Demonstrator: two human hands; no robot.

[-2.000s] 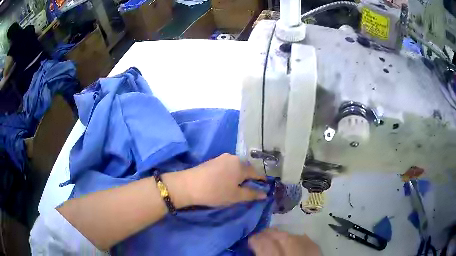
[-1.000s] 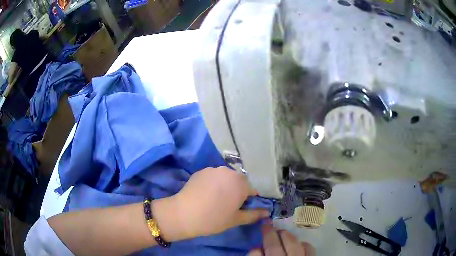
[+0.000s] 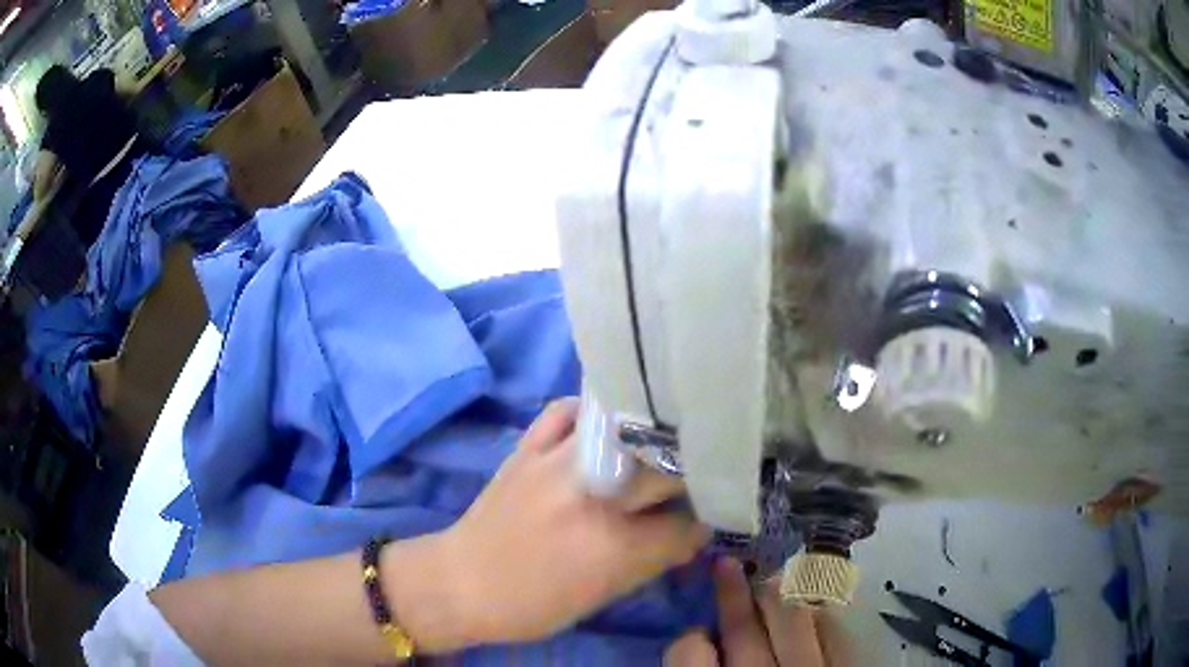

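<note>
A mid-blue garment (image 3: 378, 345) lies bunched on the white table, its edge running under the off-white sewing machine head (image 3: 691, 261). My left hand (image 3: 574, 521), with a beaded bracelet at the wrist, presses on the cloth just left of the needle area, its fingertips partly behind the machine head. My right hand (image 3: 756, 625) is cut off by the bottom edge; its fingers hold the cloth edge close to the left fingertips. The needle and presser foot are hidden or too small to make out.
Dark thread snips (image 3: 958, 632) and a blue scrap (image 3: 1033, 623) lie on the bed at lower right, near the ribbed lower knob (image 3: 819, 577). Shears (image 3: 1129, 586) lie farther right. A cardboard box (image 3: 157, 313) with blue garments (image 3: 163, 209) and a person (image 3: 81, 137) are at left.
The view has shifted, closer to the machine head than at first. My left hand's fingers now reach up beside the head, and my right fingers are nearer the needle area. The bunched cloth looks little changed.
</note>
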